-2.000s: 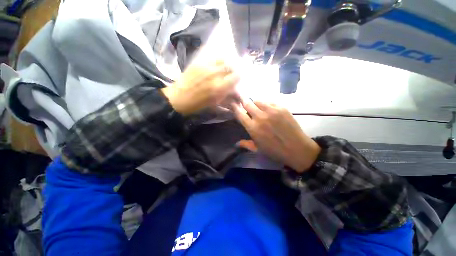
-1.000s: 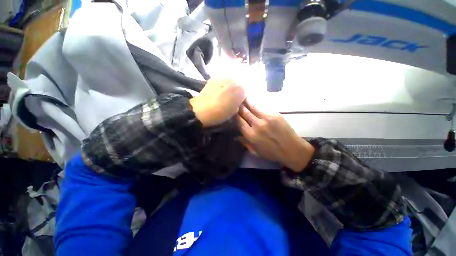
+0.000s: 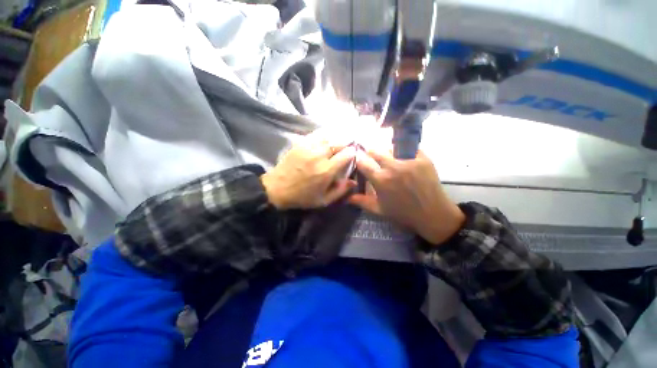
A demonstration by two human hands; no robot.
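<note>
Light grey fabric panels [image 3: 151,108] lie in large folds left of the needle area, with dark grey fabric [image 3: 252,111] joined along them. My left hand [image 3: 306,175] and my right hand [image 3: 407,188] meet just in front of the presser foot area. Both pinch a seam edge [image 3: 354,164] between their fingertips. Dark fabric [image 3: 328,226] hangs below my hands toward my lap. The needle and presser foot are lost in bright glare. A dark blue-black attachment [image 3: 407,136] stands just behind my right fingers.
The white sewing machine head [image 3: 576,54] with "JACK" lettering spans the upper right, with a tension dial [image 3: 475,95]. The white machine bed [image 3: 519,162] has a printed ruler [image 3: 533,237] along its front. Grey cut pieces [image 3: 54,309] are heaped lower left.
Both hands are now lower at the seam, fingertips together and pinching the edge. The fabric at left stays in similar folds. The machine sits slightly lower in view.
</note>
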